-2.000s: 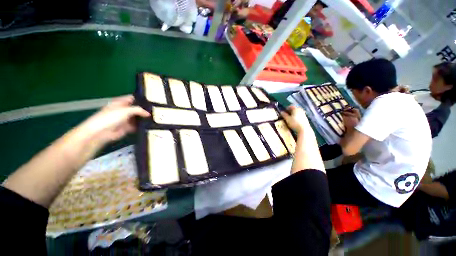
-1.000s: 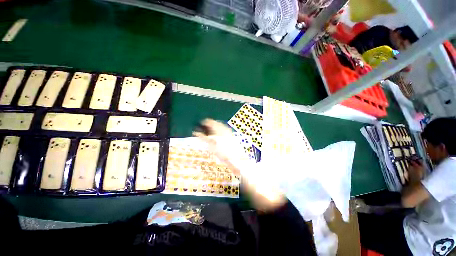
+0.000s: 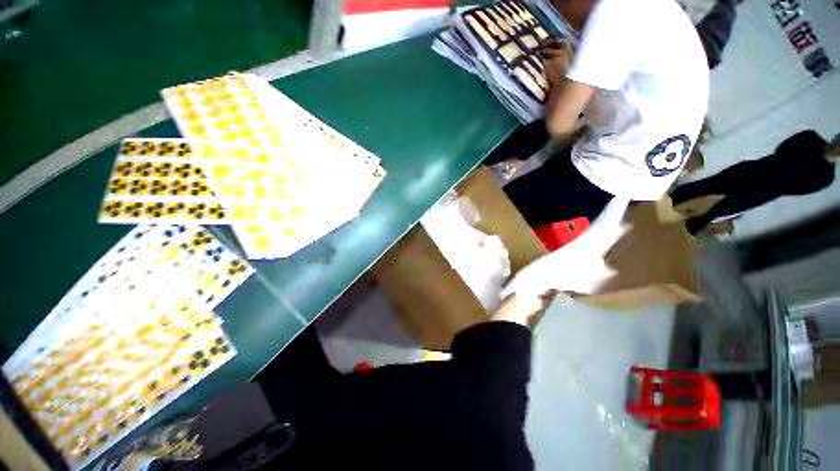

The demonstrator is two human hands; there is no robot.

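My right hand (image 3: pixel 527 307) reaches out past the bench edge and is closed on a thin white liner sheet (image 3: pixel 576 267), which stretches up and to the right between two cartons. The hand is partly blurred and its fingers are hard to make out. An open brown carton (image 3: pixel 419 290) stands below the bench edge with crumpled white material in it. My left hand is not in view. A dark tray edge (image 3: pixel 26 425) with a cream piece shows at the lower left corner.
Lens sticker sheets (image 3: pixel 120 368) and fanned spare sheets (image 3: pixel 262 175) lie on the green bench (image 3: pixel 405 129). A person in a white shirt (image 3: pixel 645 92) works over a tray (image 3: pixel 511 41). Another carton (image 3: pixel 649 258) and a red stool (image 3: pixel 674 398) are at the right.
The view has turned right, so the tray is almost out of the picture. My right hand has moved from over the sticker sheets to beyond the bench edge and has taken hold of the white liner sheet.
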